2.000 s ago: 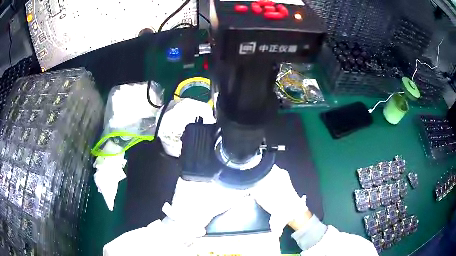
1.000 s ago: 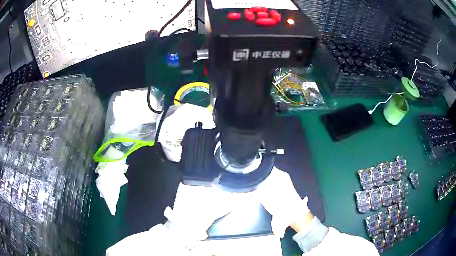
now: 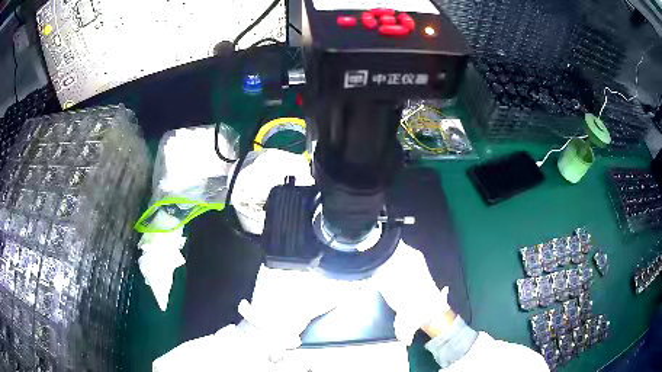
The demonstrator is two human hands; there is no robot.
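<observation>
The black video microscope (image 3: 356, 145) stands in the centre, its ring lens above my hands. My left hand (image 3: 287, 294), in a white glove, reaches in under the lens from the left. My right hand (image 3: 410, 287), also white-gloved, reaches in from the right, with a bit of bare wrist above the grey cuff. The fingers of both hands are hidden by the lens or washed out by glare, so what they hold cannot be seen. The black base plate (image 3: 218, 290) lies under them. A white sheet (image 3: 348, 357) is in front of it.
Clear blister trays (image 3: 58, 232) stack at left, beside a bag with a lime-green edge (image 3: 192, 163) and crumpled white wipes (image 3: 161, 265). Circuit board modules (image 3: 555, 283) lie in rows at right. A phone (image 3: 506, 176), green container (image 3: 575, 161) and black trays (image 3: 537, 102) stand behind. A monitor (image 3: 160, 43) is top left.
The view shifts slightly. Both hands stay under the lens in nearly the same pose, and the board modules at right have not moved.
</observation>
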